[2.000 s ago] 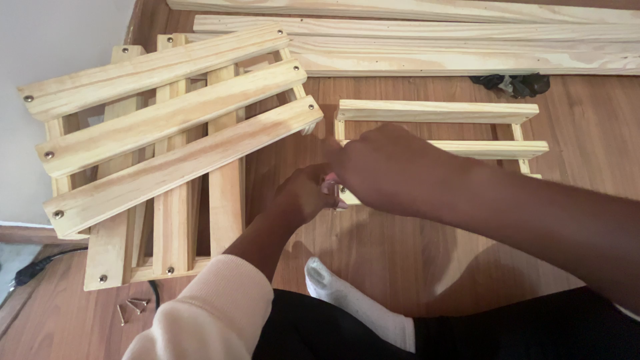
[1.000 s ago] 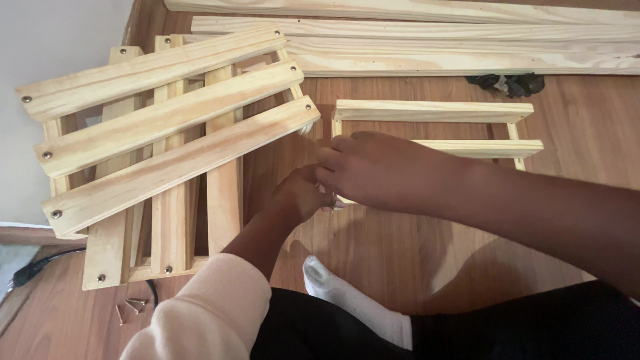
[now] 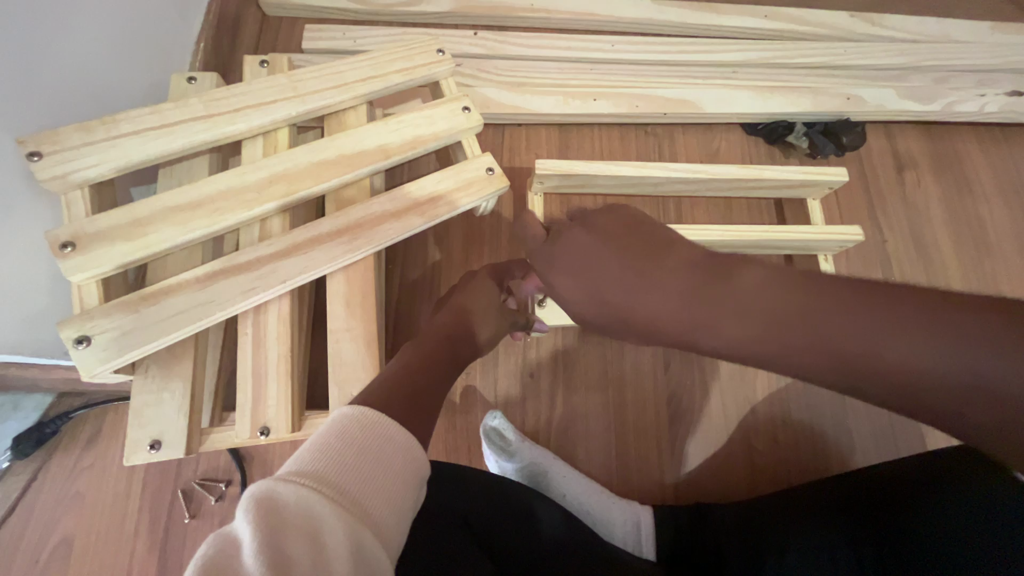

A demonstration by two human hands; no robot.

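Observation:
A small slatted pine frame [image 3: 691, 180] lies on the floor at centre right, its near slat mostly hidden under my right arm. My left hand [image 3: 484, 312] is at the frame's near left corner, fingers bent around something small that I cannot make out. Just above it, touching or nearly so, my right hand [image 3: 604, 256] is curled with its back to the camera; what its fingers hold is hidden. Close to my left fingertips a screw head [image 3: 542, 302] shows in the corner.
Screwed slatted pine frames [image 3: 280, 200] are stacked at the left. Long pine boards [image 3: 640, 80] lie across the back, with black crumpled plastic [image 3: 808, 138] beside them. Loose screws [image 3: 200, 492] and a black cable [image 3: 48, 432] lie at lower left. My socked foot [image 3: 560, 480] is in front.
My right hand has shifted and turned slightly at the frame's corner. My left hand has stayed there, and the stacked frames have not moved.

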